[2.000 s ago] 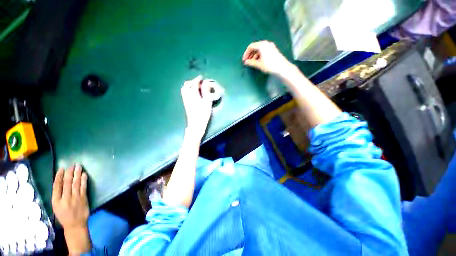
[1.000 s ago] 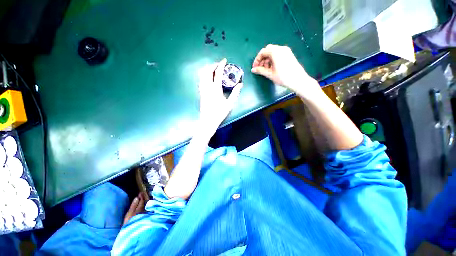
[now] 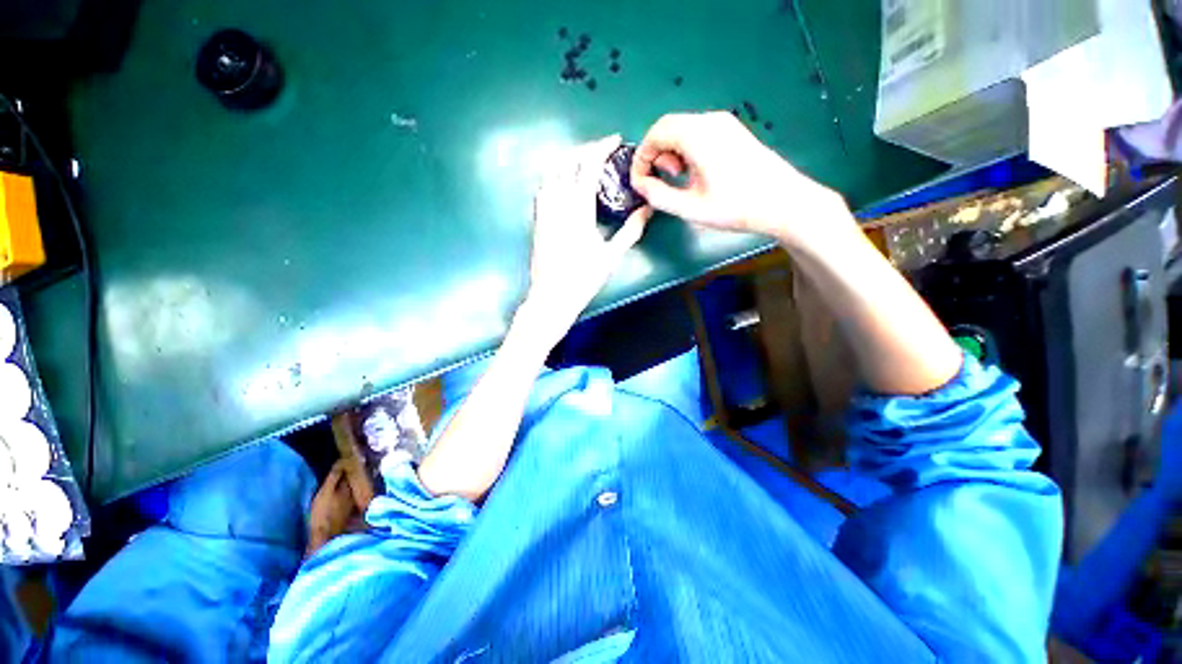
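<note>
My left hand (image 3: 577, 234) holds a round black plastic housing (image 3: 614, 184) just above the green table, its pale patterned open side facing up and to the right. My right hand (image 3: 706, 175) is at the housing's right side, thumb and forefinger pinched together at its open face. Whether a small part is between those fingertips cannot be told. Several small black parts (image 3: 591, 60) lie loose on the table beyond my hands.
A black housing (image 3: 239, 69) stands at the far left of the green table (image 3: 311, 234). An open whitish carton (image 3: 953, 78) is at the upper right. White round parts (image 3: 29, 454) and a yellow box (image 3: 18, 223) are at the left edge. A neighbour's hand (image 3: 335, 506) shows below the table edge.
My right hand has moved left from beside the housing to its open face. My left hand still holds the housing. The view has shifted, and the neighbour's hand left the tabletop.
</note>
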